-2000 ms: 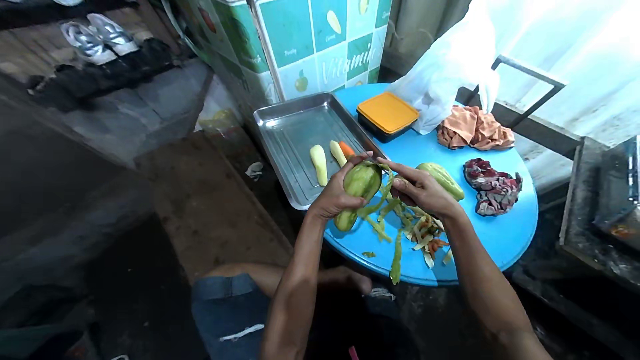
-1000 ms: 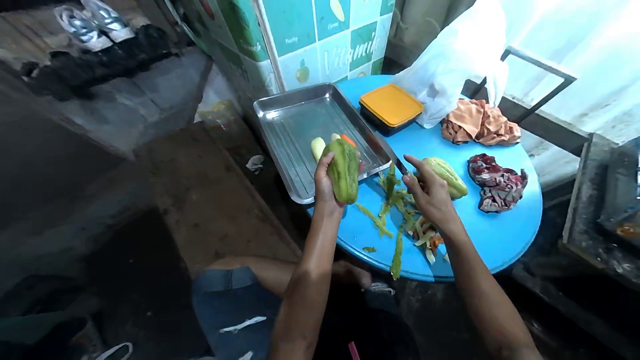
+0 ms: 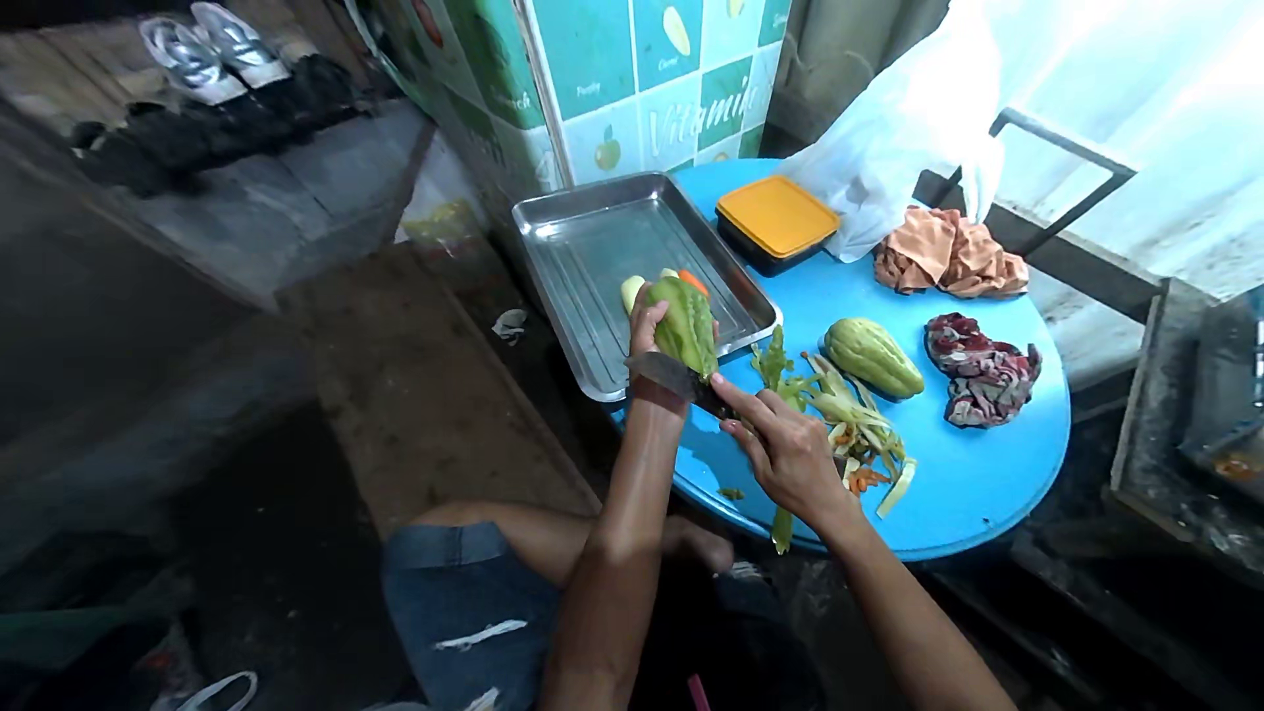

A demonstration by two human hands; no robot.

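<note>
My left hand point(image 3: 647, 324) grips a green chayote point(image 3: 683, 321) over the near corner of a metal tray point(image 3: 602, 237). My right hand point(image 3: 785, 449) holds a dark-handled knife point(image 3: 671, 377), its blade across the chayote's lower end, above my left wrist. Behind the chayote, pale peeled vegetables point(image 3: 630, 292) and an orange carrot point(image 3: 693, 283) show partly in the tray. A second, paler green chayote point(image 3: 873, 357) lies on the blue round table point(image 3: 973, 504), beside a pile of green and orange peelings point(image 3: 857, 425).
A black container with an orange lid point(image 3: 778, 215) stands beside the tray. Behind it is a white plastic bag point(image 3: 889, 128). An orange-brown cloth point(image 3: 950, 255) and a dark red patterned cloth point(image 3: 983, 370) lie at the right. A wooden board point(image 3: 434, 395) is at the left.
My left hand has turned the chayote, first seen over the peelings and then held upright near the tray. My right hand has brought the knife from beside the second chayote to the held one.
</note>
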